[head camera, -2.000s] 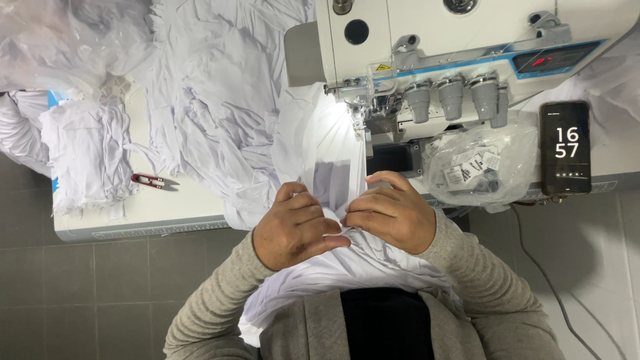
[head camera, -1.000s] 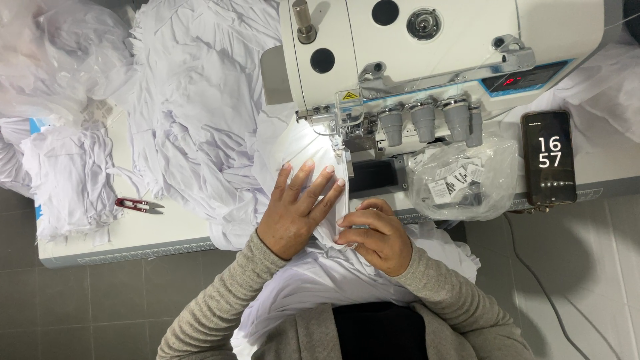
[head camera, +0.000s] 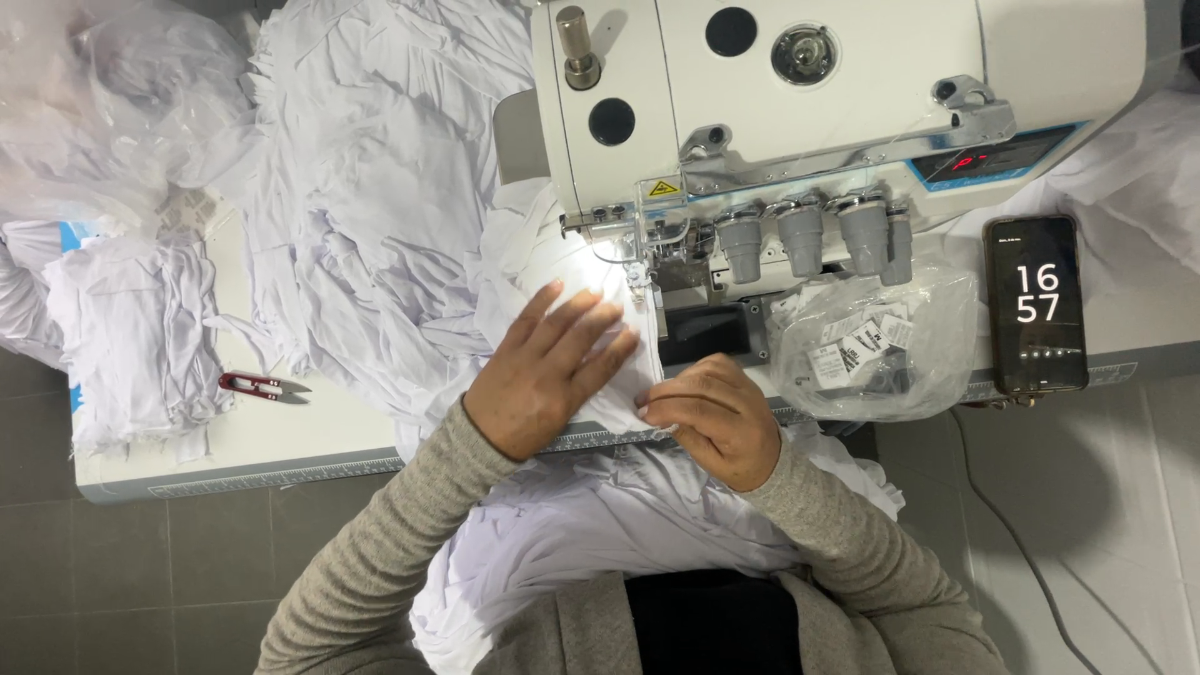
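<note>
White knit fabric (head camera: 614, 398) lies under the lit presser foot (head camera: 639, 279) of an overlock sewing machine (head camera: 844, 84). My left hand (head camera: 553, 375) rests flat on this fabric, fingers spread, just in front of the foot. With bent fingers and thumb, my right hand (head camera: 717, 417) pinches the fabric's edge at the table's front, right of my left hand. More white fabric (head camera: 600, 525) is bunched over my lap, and a large heap (head camera: 375, 187) of it lies left of the machine.
Red-handled thread snips (head camera: 251, 385) lie on the table (head camera: 309, 431) beside a stack of white pieces (head camera: 141, 337). Clear plastic (head camera: 169, 94) covers the back left. To the right are a plastic bag of printed labels (head camera: 872, 352) and a phone (head camera: 1035, 305); a cable (head camera: 1012, 534) hangs below.
Two seconds ago both hands held the fabric near the table's front edge. My left hand has since moved up onto the fabric and spread out. The fabric edge now lies straight at the foot.
</note>
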